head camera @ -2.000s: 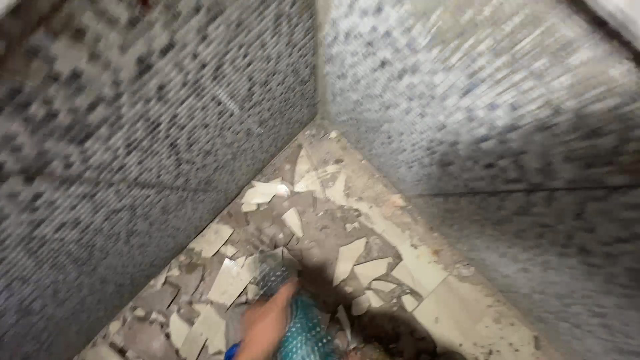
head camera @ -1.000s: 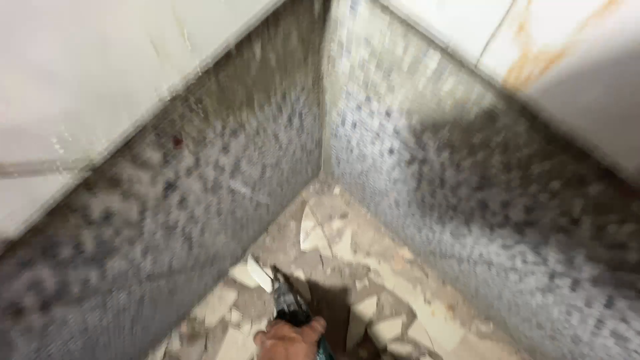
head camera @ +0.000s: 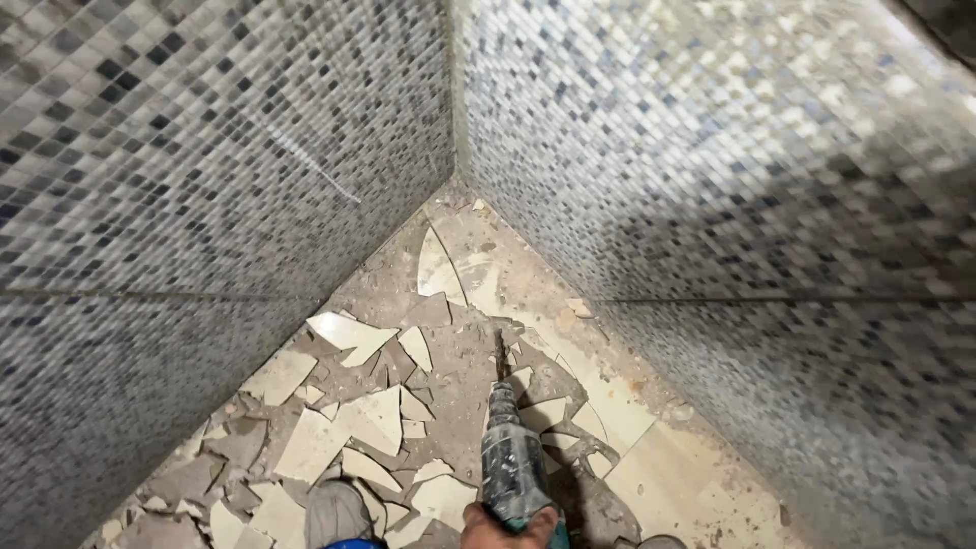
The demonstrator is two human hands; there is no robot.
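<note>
My left hand (head camera: 509, 531), at the bottom edge, is closed around the body of a dusty teal and dark rotary hammer (head camera: 512, 465). The tool points away from me, toward the corner, and its dark bit (head camera: 500, 354) is over the rough floor; whether the tip touches is unclear. Broken cream tile pieces (head camera: 371, 418) lie left of the tool, and smaller shards (head camera: 545, 414) lie just to its right. A long curved piece (head camera: 438, 263) lies nearer the corner. My right hand and the tool's rear are out of view.
Two walls of small grey, white and dark mosaic tiles, left (head camera: 229, 183) and right (head camera: 648, 168), meet at the corner. Larger cream tile (head camera: 671, 473) remains along the right wall. A grey shoe toe (head camera: 335, 511) stands among shards at lower left; another dark toe shows at the bottom edge.
The view has tilted up, then down again. The hammer, blurred earlier, now points straight toward the corner, and the hand is lower in the picture, still around it.
</note>
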